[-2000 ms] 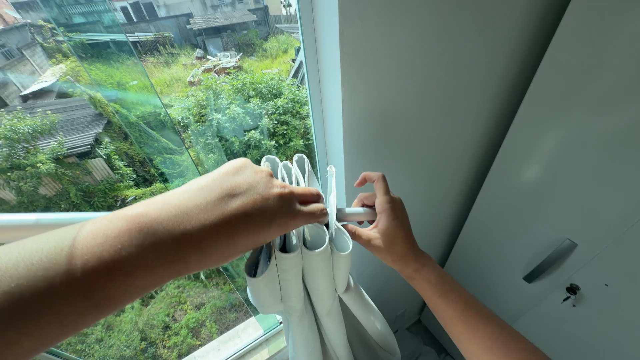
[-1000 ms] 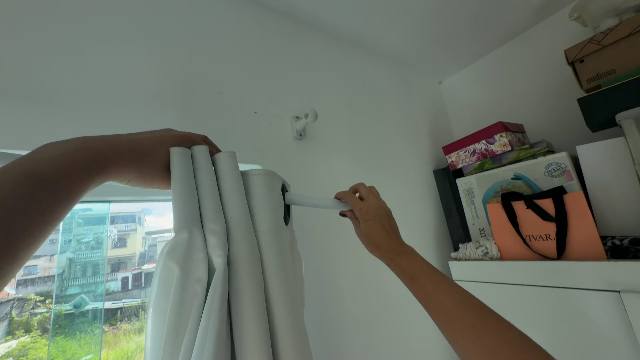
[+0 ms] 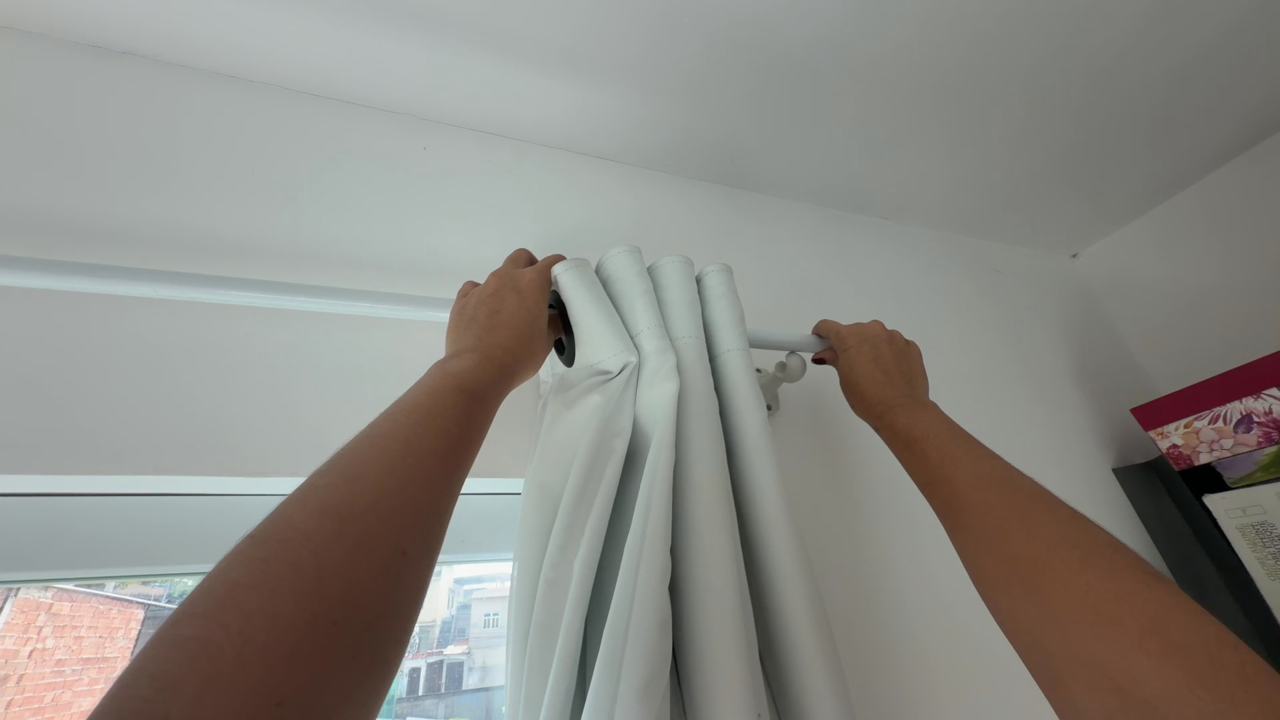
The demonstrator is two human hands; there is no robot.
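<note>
A white curtain rod (image 3: 220,290) runs across the upper wall and through the gathered top of a white grommet curtain (image 3: 700,480). My left hand (image 3: 508,315) grips the rod at the left side of the bunched folds, beside a dark grommet (image 3: 565,335). At the rod's right end, my right hand (image 3: 872,368) is closed around the tip. Just below that end, a white wall bracket (image 3: 780,378) is fixed to the wall, partly hidden by the curtain. Whether the rod touches the bracket cannot be told.
The window frame (image 3: 150,487) lies below the rod at left, with buildings outside. At the right edge are a floral box with a red lid (image 3: 1215,415), a dark object (image 3: 1190,540) and a white box bearing print (image 3: 1250,530). The ceiling (image 3: 800,100) is close above.
Both hands have raised the rod and curtain from beside the lower window to near the ceiling. The rod's right end is now close to the bracket. The view has tilted up strongly.
</note>
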